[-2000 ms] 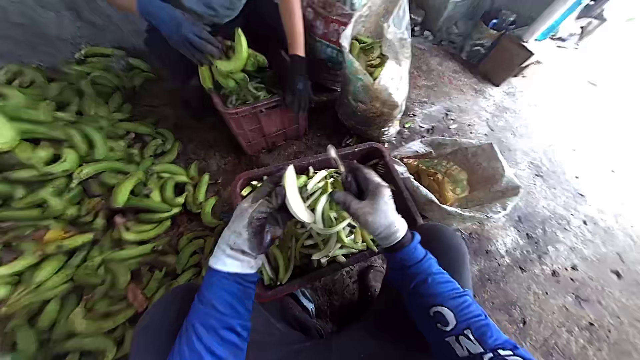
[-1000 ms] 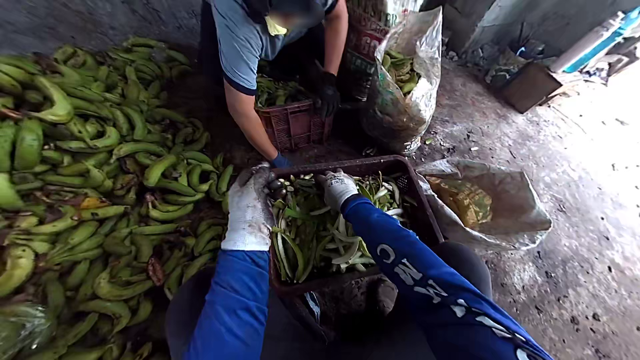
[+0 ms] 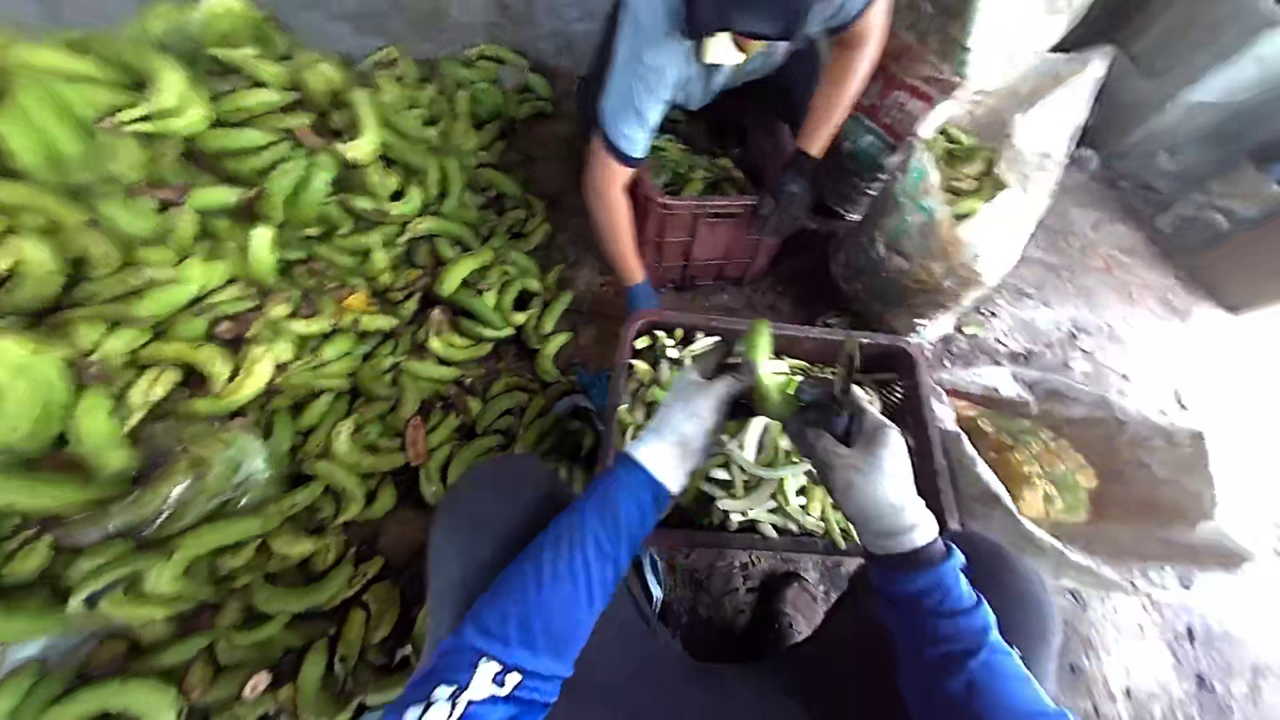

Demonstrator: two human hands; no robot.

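Note:
Both my hands wear white gloves with dark, stained fingers, above a dark red plastic crate (image 3: 935,430). My left hand (image 3: 695,405) holds a green plantain (image 3: 763,368), which stands upright between the hands. In my right hand (image 3: 865,450) is a knife (image 3: 848,365), its dark narrow blade pointing up; the grip is partly hidden by the fingers. Peeled pale plantains and peel strips (image 3: 765,480) lie in the crate beneath.
Green plantains (image 3: 330,350) are heaped on the floor at left. A co-worker (image 3: 670,70) sits across, beside a second red crate (image 3: 700,240). An upright sack (image 3: 960,210) and an open sack (image 3: 1130,450) with yellowish contents stand at right.
A green plantain is now held between my hands; one second ago both were lower at the crate, with no plantain seen in them. The view has shifted left.

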